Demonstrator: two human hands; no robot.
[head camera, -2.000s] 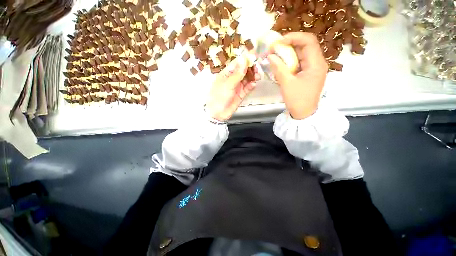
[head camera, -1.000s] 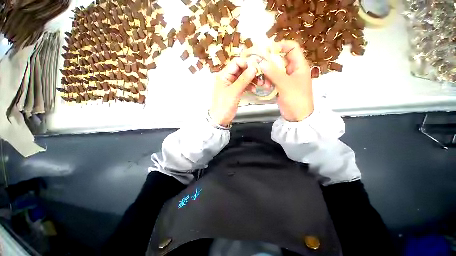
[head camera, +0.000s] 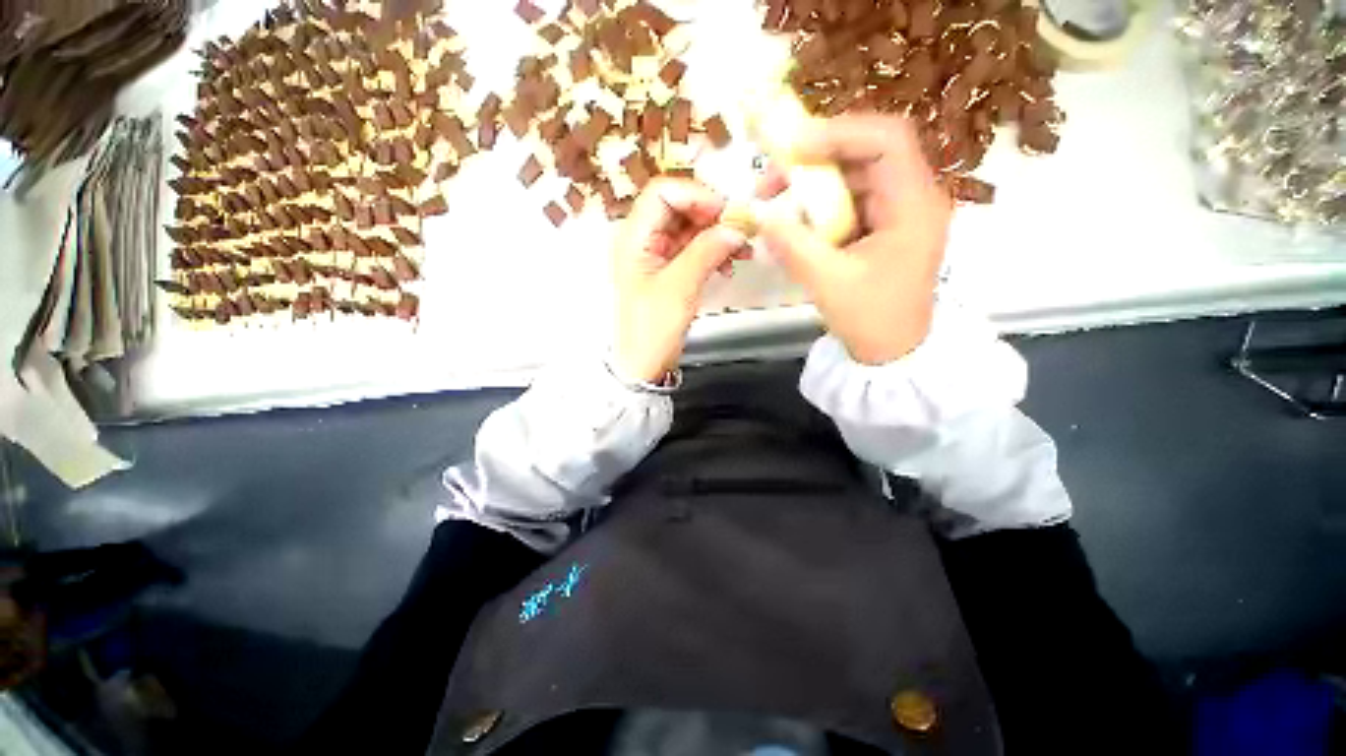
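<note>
My left hand is pinched at the fingertips on a small leather tab, mostly hidden and washed out by glare. My right hand is close to it on the right, its fingers curled round a small pale yellow tape roll. The fingertips of both hands nearly meet. Behind them lie loose brown leather tabs in a middle pile. A denser pile of folded tabs with bright metal edges lies behind my right hand.
Tabs in overlapping rows lie left. Grey-taupe leather strips and brown pieces are far left. Another tape roll and a clear bag of shiny rings lie right. A black wire rack is at the right edge.
The tape roll hung below the fingers a second ago and now sits up within my right hand. My right hand has turned slightly and its fingertips have shifted. The view has shifted slightly.
</note>
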